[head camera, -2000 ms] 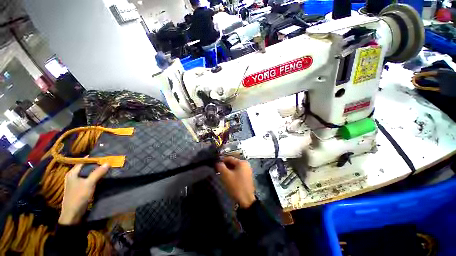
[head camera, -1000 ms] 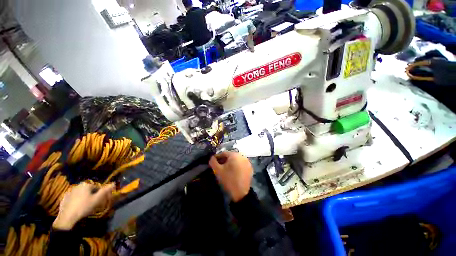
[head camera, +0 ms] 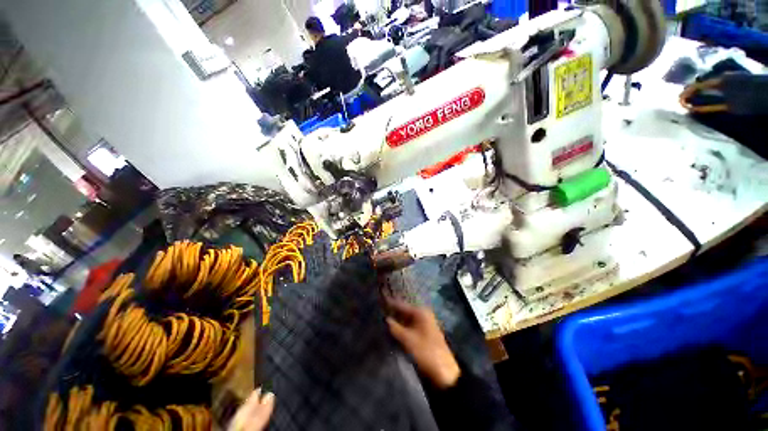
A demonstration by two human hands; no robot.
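Observation:
A dark checked bag panel [head camera: 324, 345] hangs from the needle area [head camera: 358, 206] of the white sewing machine [head camera: 438, 126] and spreads toward me. Yellow-orange handles [head camera: 285, 261] show at its upper left edge. My right hand [head camera: 423, 341] is at the panel's right edge, below the cylinder arm [head camera: 434, 238], fingers bent against the edge. My left hand [head camera: 253, 412] is at the panel's lower left, cut off by the bottom of the picture. Its grip cannot be made out.
Stacked panels with many orange loops [head camera: 168, 337] lie at left, with camouflage-like fabric [head camera: 227, 210] behind. A blue crate [head camera: 581, 370] stands at lower right. A dark piece with an orange loop [head camera: 724, 94] lies on the white table [head camera: 665, 185]. A person [head camera: 331, 63] sits behind.
The panel has turned, its checked face now spreading downward toward me. My left hand has moved down and right, off the handle tabs. My right hand has moved down from the needle area.

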